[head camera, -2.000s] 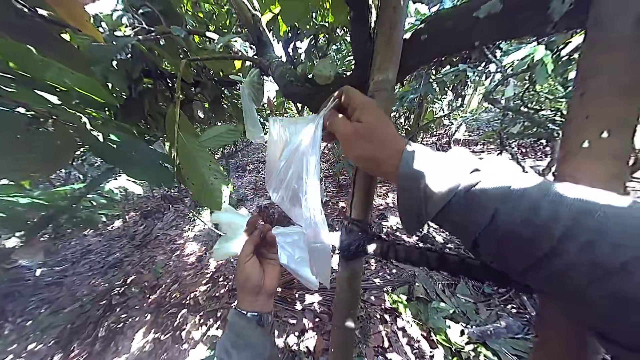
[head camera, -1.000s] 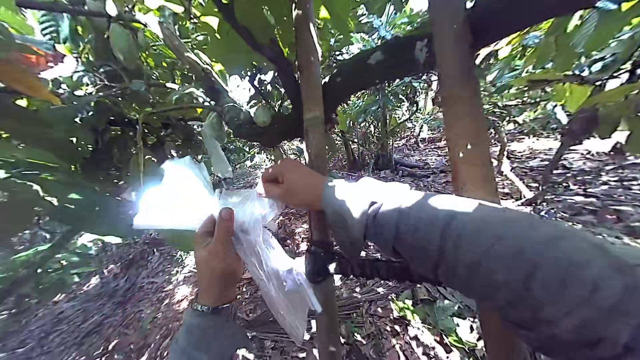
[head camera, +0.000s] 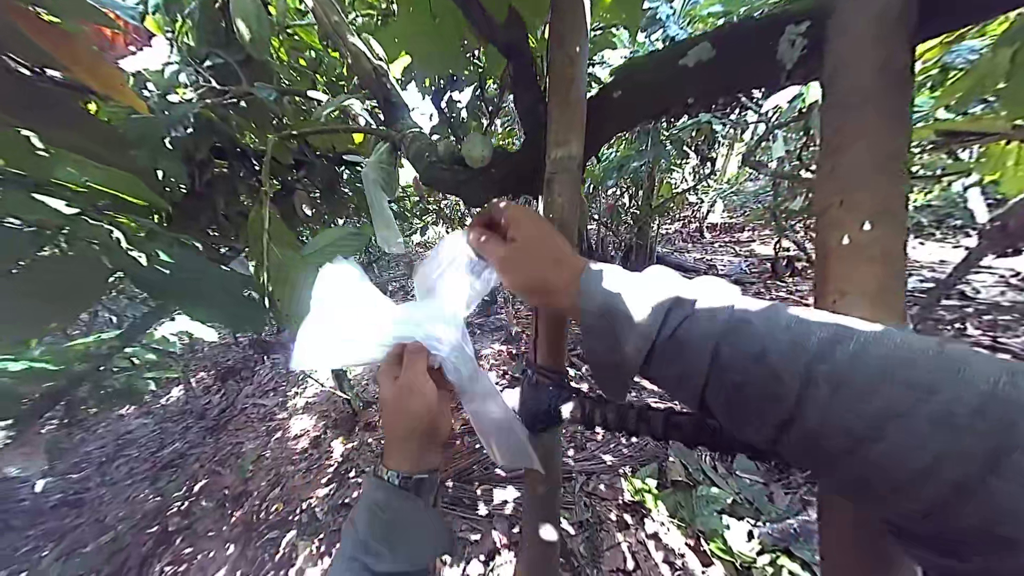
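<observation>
White translucent plastic bags (head camera: 352, 320) spread between my two hands, bright with sunlight on the left part. My left hand (head camera: 414, 400), with a band at its wrist, pinches the plastic from below near the middle. Higher up and to the right, my right hand (head camera: 524, 252) grips another part of the plastic in front of the thin upright trunk. A strip of plastic hangs down between the hands and that trunk. Whether it is one bag or more cannot be told. Behind, a bagged pod (head camera: 382, 188) hangs from a branch.
A thin trunk (head camera: 566, 136) stands close by my right hand, bound with dark wrapping (head camera: 546, 400) to a crossing pole. A thicker post (head camera: 864, 176) rises at the right. A dark branch (head camera: 704, 72) crosses above, with a round green fruit (head camera: 477, 150). Leaves crowd the left.
The plastic hung mostly downward between my hands two seconds ago; now part of it spreads out to the left. My left hand has come closer to my right. The view has shifted.
</observation>
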